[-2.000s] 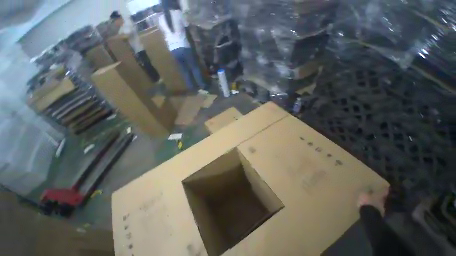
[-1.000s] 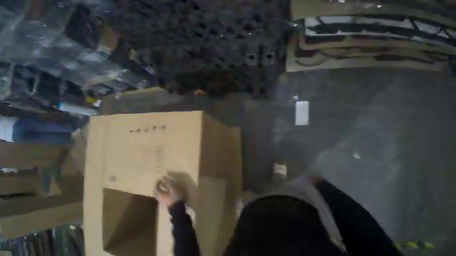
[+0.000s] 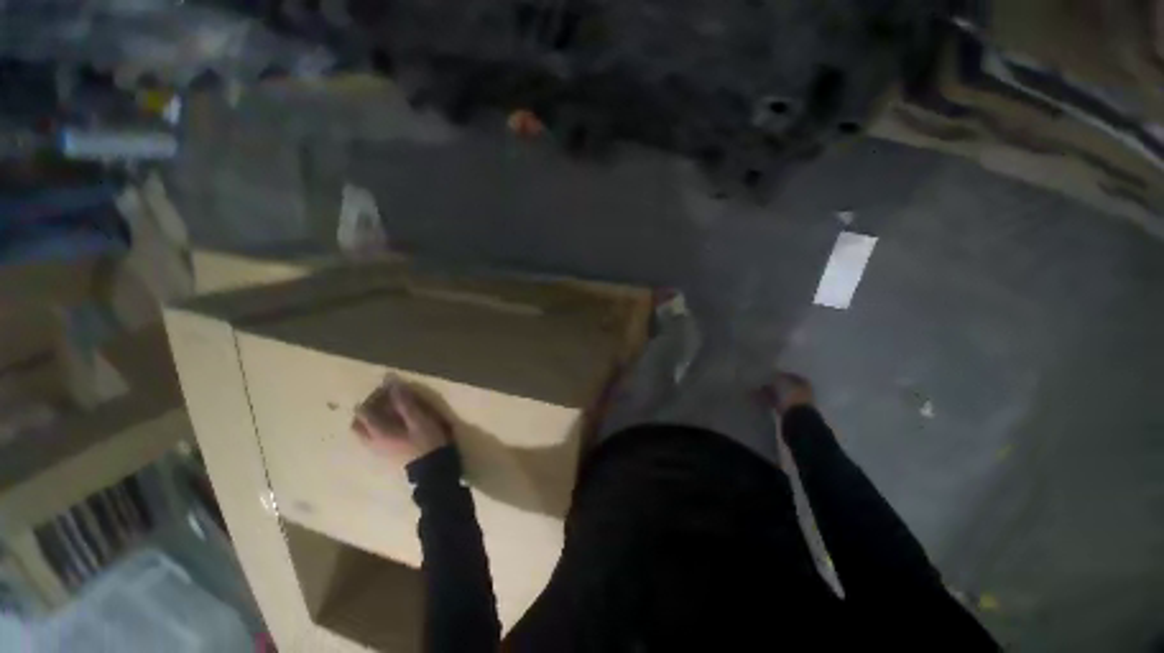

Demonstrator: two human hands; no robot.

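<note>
A large brown carton (image 3: 511, 485) stands in front of me at the left, with a square dark opening in its pale face, cut off by the bottom edge. Its far side is in shade. My left hand (image 3: 402, 424) is over the pale face, above the opening, with fingers bent and a shadow beside it. Whether it touches the carton or holds anything is unclear. My right hand (image 3: 789, 393) is low at my right side, away from the carton, small and blurred. Its fingers and any content cannot be made out.
A white slip (image 3: 845, 271) lies on the grey floor at the right. Dark wrapped goods (image 3: 613, 89) line the top. Layered brown sheets (image 3: 1047, 109) are at the upper right. More cardboard (image 3: 77, 447) and clear plastic (image 3: 128, 606) are at the left.
The view has swung from the wider floor down to my body. My left hand has left the carton's edge and is over its face. The carton now shows its shaded side.
</note>
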